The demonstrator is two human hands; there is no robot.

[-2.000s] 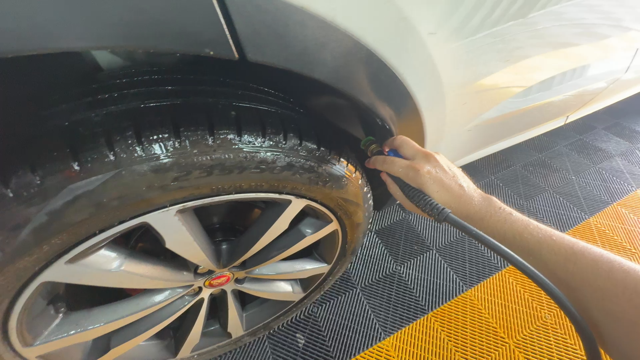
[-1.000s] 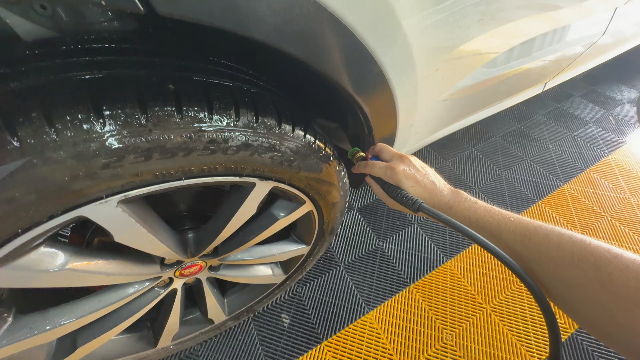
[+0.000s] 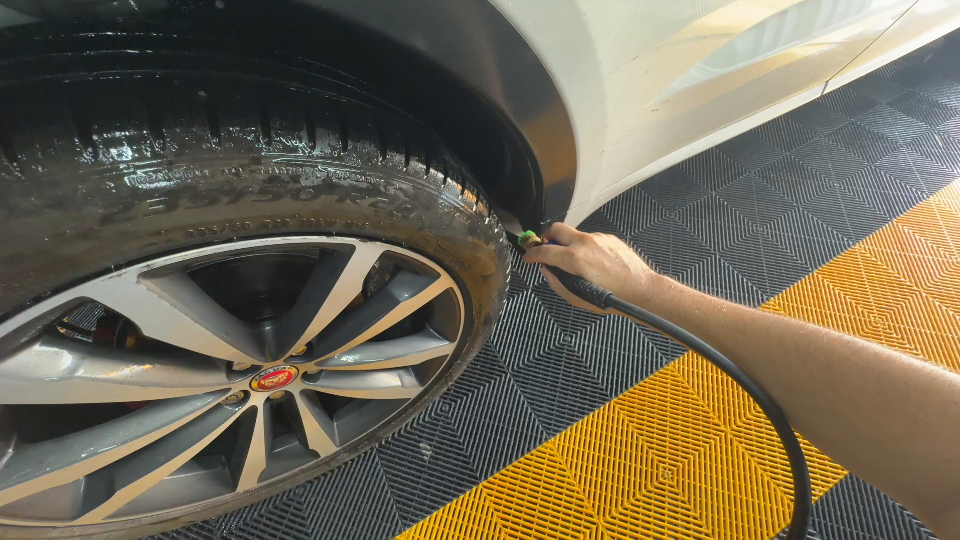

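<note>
My right hand [image 3: 596,262] is closed around a pressure washer's short spray gun [image 3: 574,283], whose green-tipped nozzle [image 3: 529,240] points into the gap behind the tyre. From the grip a black hose [image 3: 739,367] curves down past my forearm. A faint spray shows at the nozzle. The wet car tyre [image 3: 315,184] fills the left, mounted on a silver and grey alloy wheel [image 3: 277,379] with a red centre cap. Above it arches the dark wheel arch trim [image 3: 559,150]. My left hand is out of view.
The white car body [image 3: 637,90] runs along the upper right, with its sill low over the floor. Ribbed black floor tiles [image 3: 510,397] and a band of yellow tiles [image 3: 652,442] lie beneath and beside the wheel.
My right hand stays at the rear edge of the tyre, with the spray gun held in it. The view has moved nearer to the wheel.
</note>
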